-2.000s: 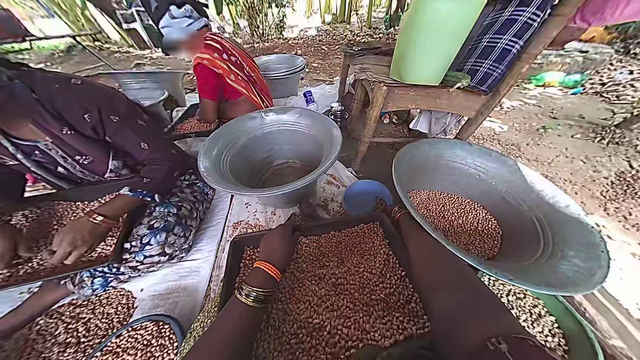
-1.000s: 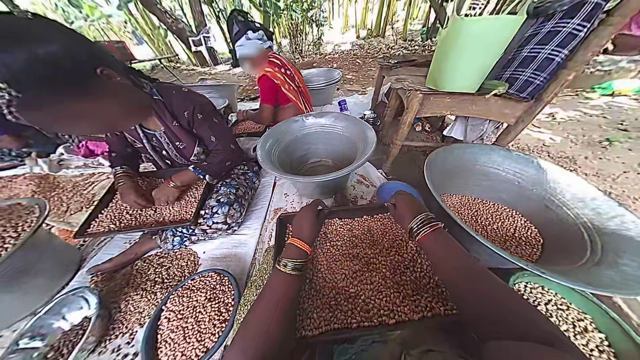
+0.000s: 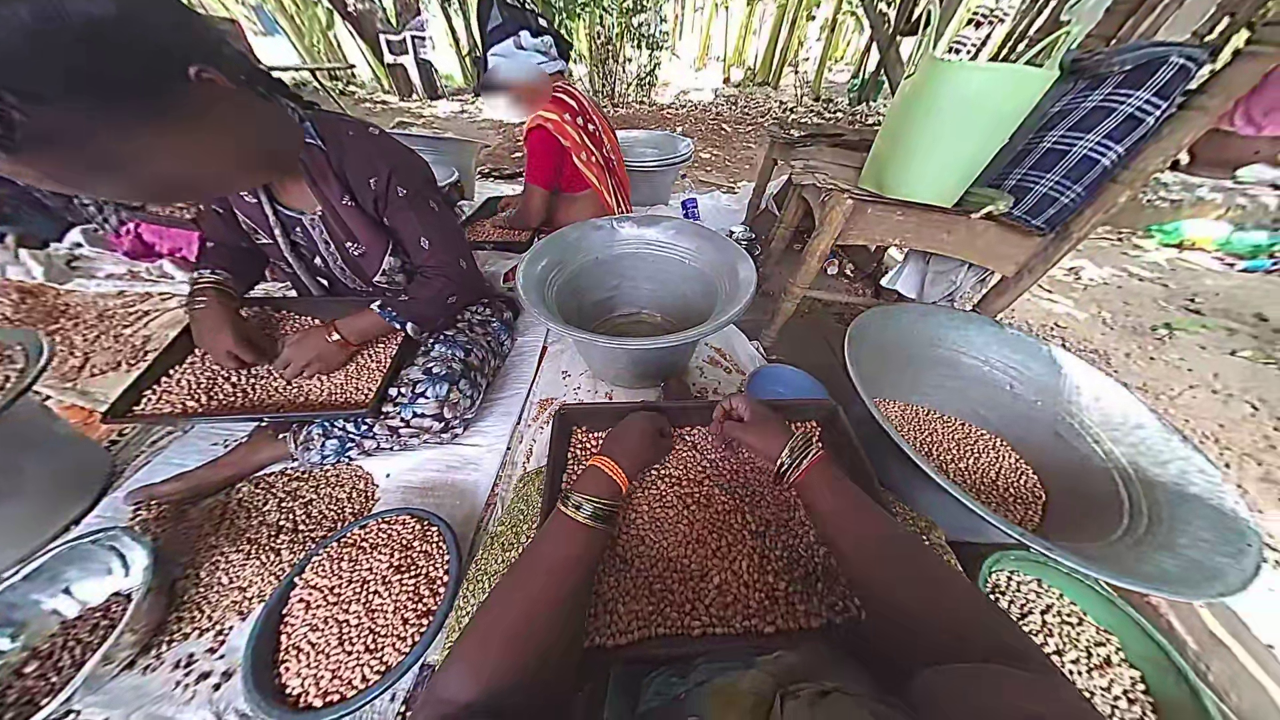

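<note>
A dark rectangular tray [image 3: 558,465] full of shelled peanuts [image 3: 710,540] lies in front of me. My left hand [image 3: 640,442] rests on the peanuts near the tray's far left, with fingers curled; whether it holds any is hidden. Over the far edge's middle right is my right hand [image 3: 752,425], its fingertips bent close together above the nuts; a nut between them cannot be made out. Just beyond the far rim sits a blue bowl [image 3: 787,382], partly behind my right hand. A deep metal basin [image 3: 637,285] stands farther off, with a little at its bottom.
To the right are a wide metal basin [image 3: 1090,450] with peanuts and a green tub [image 3: 1160,640] of paler nuts. A dark-rimmed tub [image 3: 262,640] of peanuts is at lower left. A person [image 3: 350,220] works over another tray [image 3: 385,395]. A wooden chair [image 3: 920,235] holds a pale green bag.
Both hands have moved off the tray's far rim, where they were a second ago, onto or over the peanuts. The view has turned left since two seconds ago.
</note>
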